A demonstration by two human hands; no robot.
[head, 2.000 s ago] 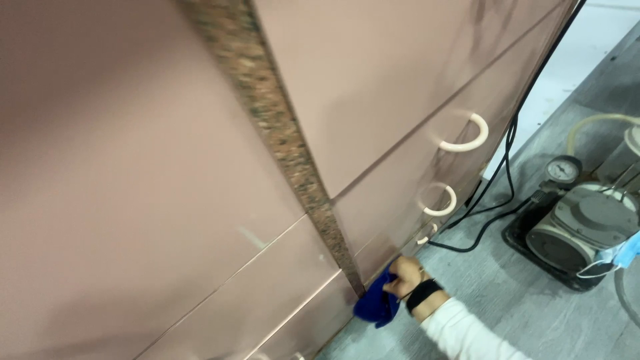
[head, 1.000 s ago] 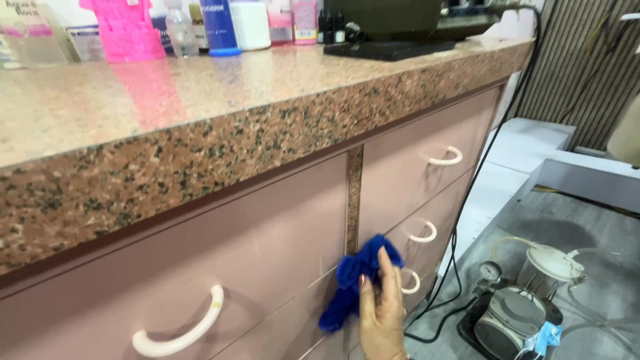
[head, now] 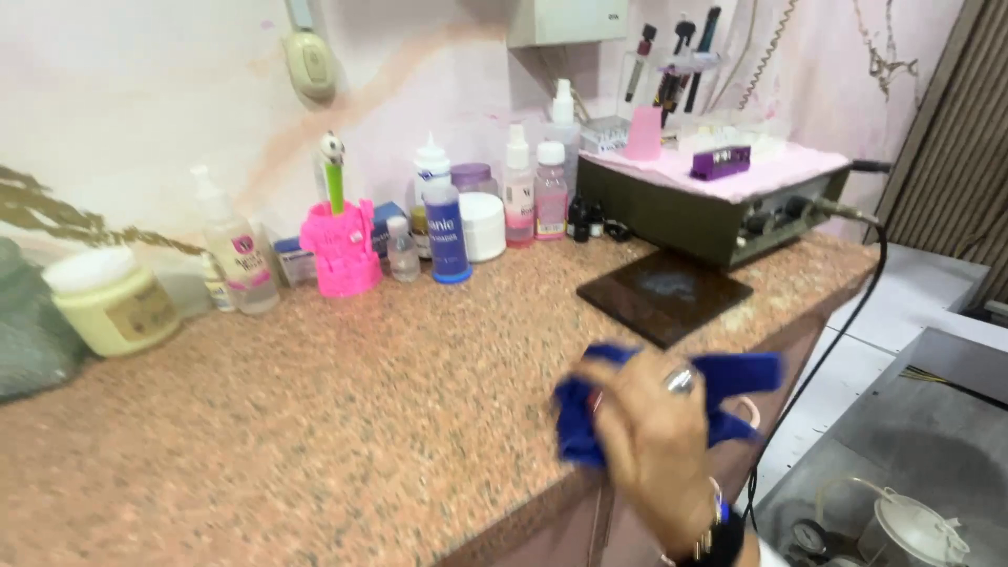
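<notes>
My right hand (head: pixel 654 433), with a ring and a black wristband, grips a blue cloth (head: pixel 579 421) at the front edge of the speckled granite countertop (head: pixel 315 425). Part of the cloth hangs out to the right, over the edge. Just behind the hand lies a dark square tile (head: pixel 665 295) with a pale powdery patch. My left hand is out of view.
Along the wall stand a cream jar (head: pixel 114 303), a pink holder (head: pixel 340 248), a blue bottle (head: pixel 446 232) and a white jar (head: pixel 482 227). A dark metal box (head: pixel 669 205) bears a pink cloth. A black cable (head: pixel 835 346) hangs off the right end.
My right hand has moved with the blue cloth from the pink drawer fronts up to the countertop's front edge. The view has swung up to the countertop.
</notes>
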